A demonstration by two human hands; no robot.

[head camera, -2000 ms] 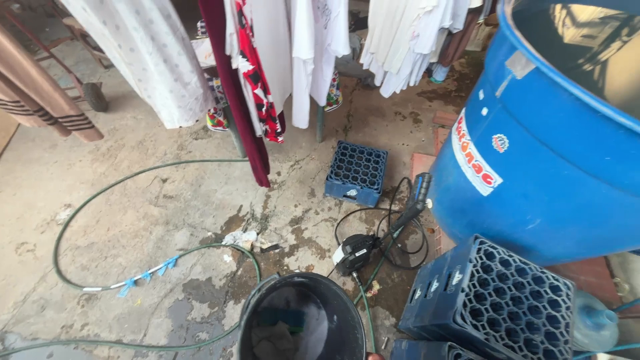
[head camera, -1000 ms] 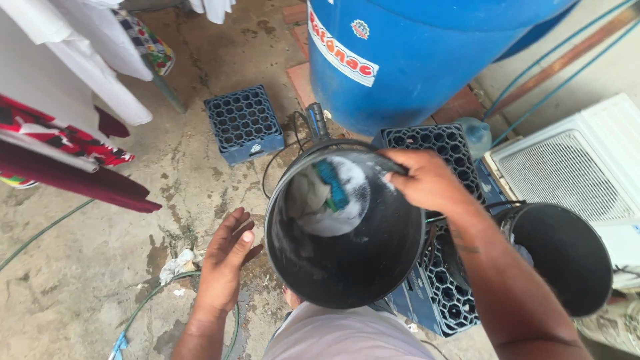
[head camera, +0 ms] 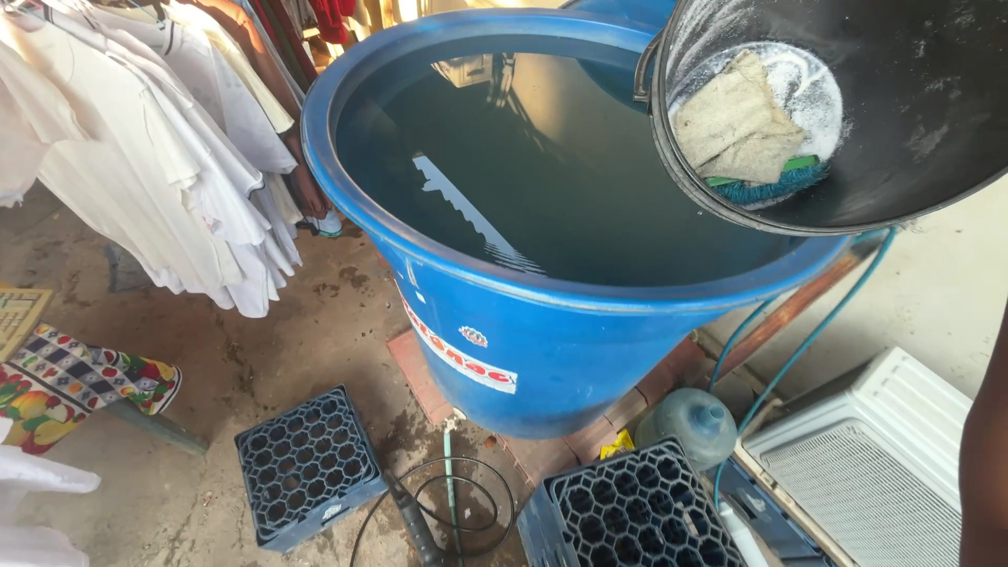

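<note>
A black plastic bucket (head camera: 890, 134) is tilted at the upper right, its mouth toward me and its rim over the edge of a large blue water tank (head camera: 488, 291). Inside the bucket lie a beige cloth (head camera: 736, 118), a brush with blue bristles (head camera: 776, 185) and white powder or suds. Dark water (head camera: 583, 189) stands high in the tank. Part of a bare arm (head camera: 984, 441) shows at the right edge; its hand is out of the picture. Neither of my hands is visible, so what holds the bucket cannot be seen.
White garments (head camera: 150, 150) hang at the left. Below the tank are a blue bottle crate (head camera: 307, 465), a second crate (head camera: 638, 512), a coiled black cable (head camera: 504, 504) and a thin hose (head camera: 450, 488). A water jug (head camera: 687, 429) and a white air-conditioner unit (head camera: 874, 457) stand at the right.
The view has swung to the tank. The bucket, in front of my body with my right hand at its rim one second ago, is now raised beside the tank's rim. Both hands have left the view.
</note>
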